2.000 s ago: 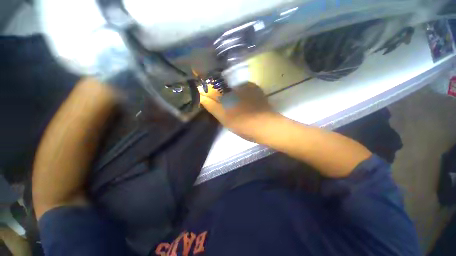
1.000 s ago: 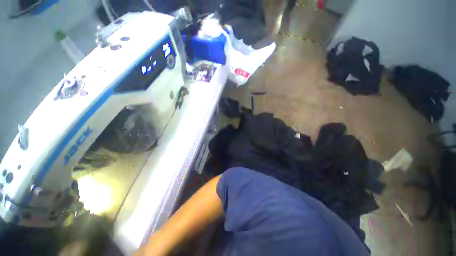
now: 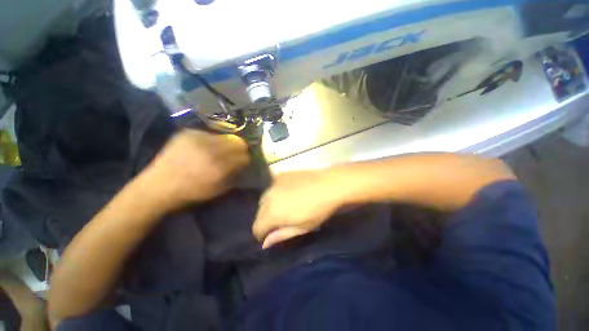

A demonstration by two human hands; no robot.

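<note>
A black garment (image 3: 84,110) is heaped left of the sewing machine head and runs down over the table edge onto my lap. My left hand (image 3: 203,165) lies on the garment just in front of the presser foot, fingers curled into the cloth. My right hand (image 3: 294,207) holds the garment at the table's front edge, fingers folded over it. The white sewing machine (image 3: 310,52) with a blue stripe stands over the cloth; its lamp lights the needle area (image 3: 248,119). The fingertips of my left hand are partly hidden.
A dark plastic bag (image 3: 403,84) lies under the machine arm. Dark snips (image 3: 500,77) lie right of it on the white table (image 3: 387,139). A tray of small parts (image 3: 560,74) is at the table's right end. Part of another person's arm (image 3: 22,300) shows at lower left.
The view has swung from the floor and machine's right end back to the needle area. Both hands now show on the black garment; before, one arm was cut off and blurred.
</note>
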